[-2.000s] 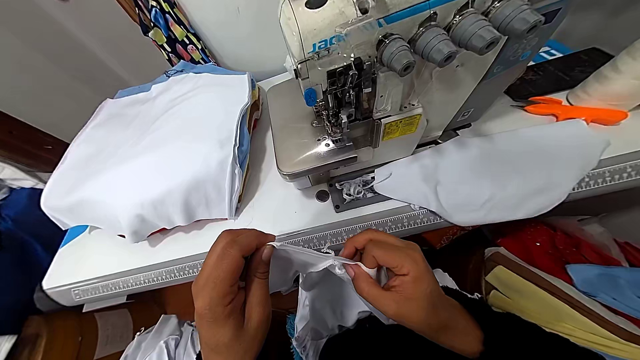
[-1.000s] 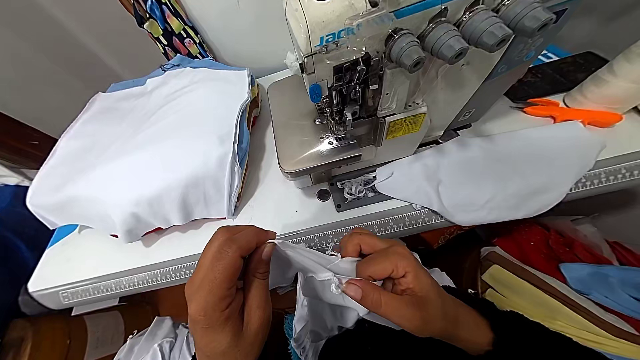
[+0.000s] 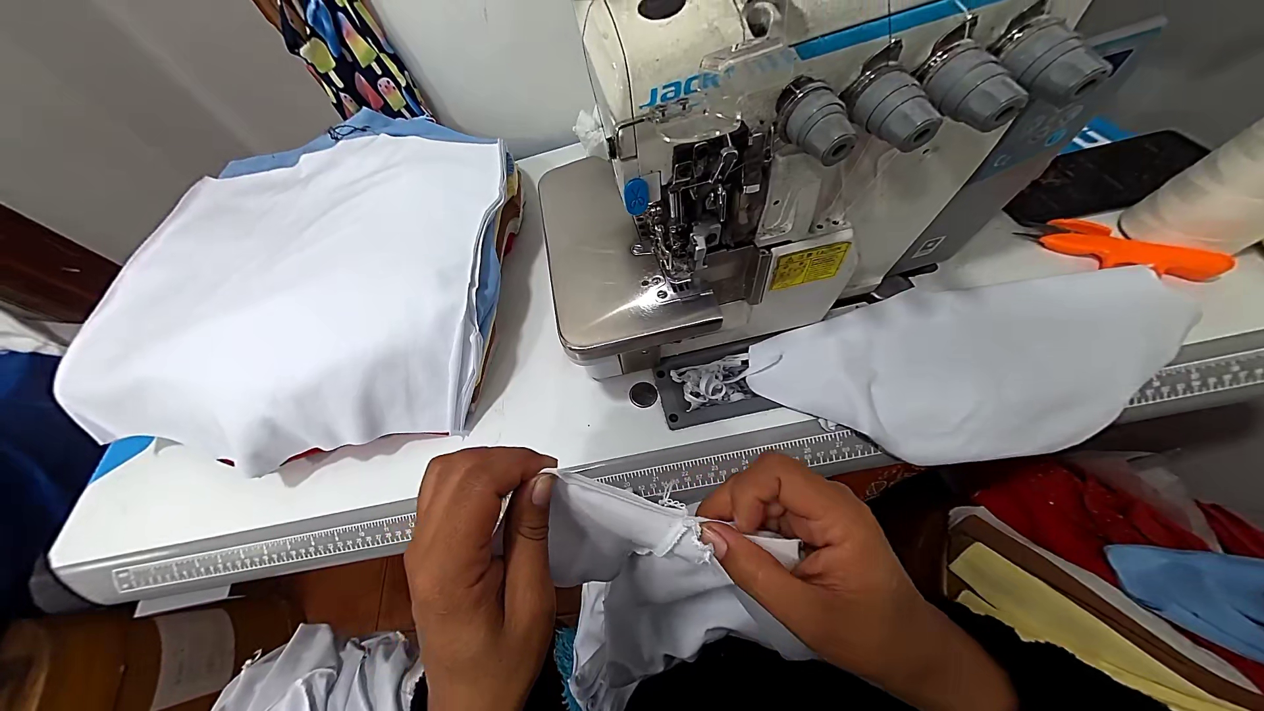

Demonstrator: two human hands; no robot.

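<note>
My left hand (image 3: 484, 563) pinches the corner of a white fabric piece (image 3: 642, 583) between thumb and forefinger, just below the table's front edge. At the seam with loose thread ends, my right hand (image 3: 810, 563) grips the same piece, and the edge runs taut between both hands. Beyond them stands a Jack overlock sewing machine (image 3: 731, 188) with its metal plate (image 3: 612, 286). A separate white cut piece (image 3: 978, 365) lies right of the thread-filled tray (image 3: 681, 410). A stack of white fabric pieces (image 3: 296, 296) sits at the left.
Orange-handled scissors (image 3: 1136, 255) lie beside a white thread cone (image 3: 1210, 197) and a dark flat object (image 3: 1106, 178). A ruler strip (image 3: 267, 556) runs along the table's front edge. Folded coloured fabrics (image 3: 1066, 612) are below right; crumpled white cloth (image 3: 326, 671) is below left.
My right thumb and fingers have shifted along the seam of the white fabric, and more of its thready edge shows. My left hand keeps its pinch on the corner.
</note>
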